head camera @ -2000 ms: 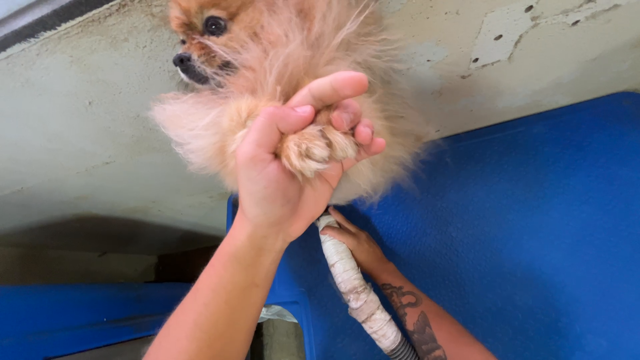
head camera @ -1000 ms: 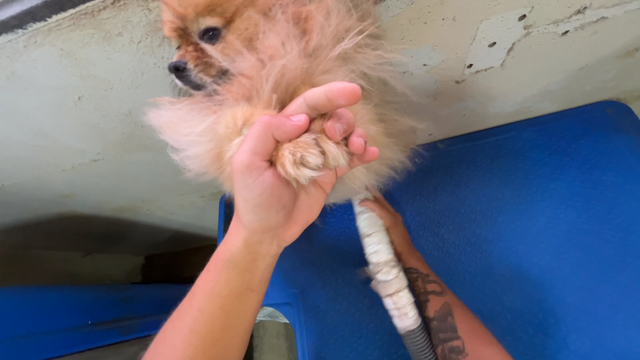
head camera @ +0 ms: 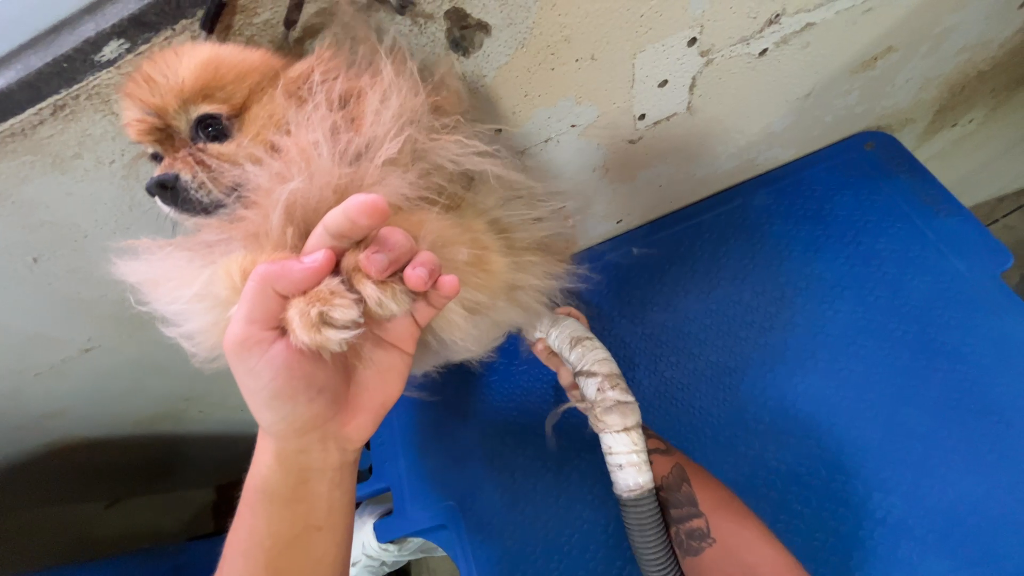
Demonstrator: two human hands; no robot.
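Note:
A fluffy orange-and-cream Pomeranian dog [head camera: 384, 160] is at the upper left, its head turned left. My left hand [head camera: 336, 336] is closed around its two paws [head camera: 328, 312], with the thumb and fingers wrapped over them. Right of the dog's underside, my right hand [head camera: 560, 360] is on the far end of a tape-wrapped hose [head camera: 612, 408], which continues as gray corrugated tubing. The hose hides most of that hand, and its end lies against the fur. A tattoo marks the right forearm.
A blue textured plastic table [head camera: 784, 336] extends below and right of the dog. Behind stands a worn, peeling wall [head camera: 584, 120]. A dark-edged ledge [head camera: 88, 60] crosses the upper left corner. Whitish plastic [head camera: 384, 544] shows under a cut-out in the table's near edge.
The hose and my right hand moved right between the first two frames. My left hand still holds the paws. The view has shifted somewhat, with more of the dog's head showing.

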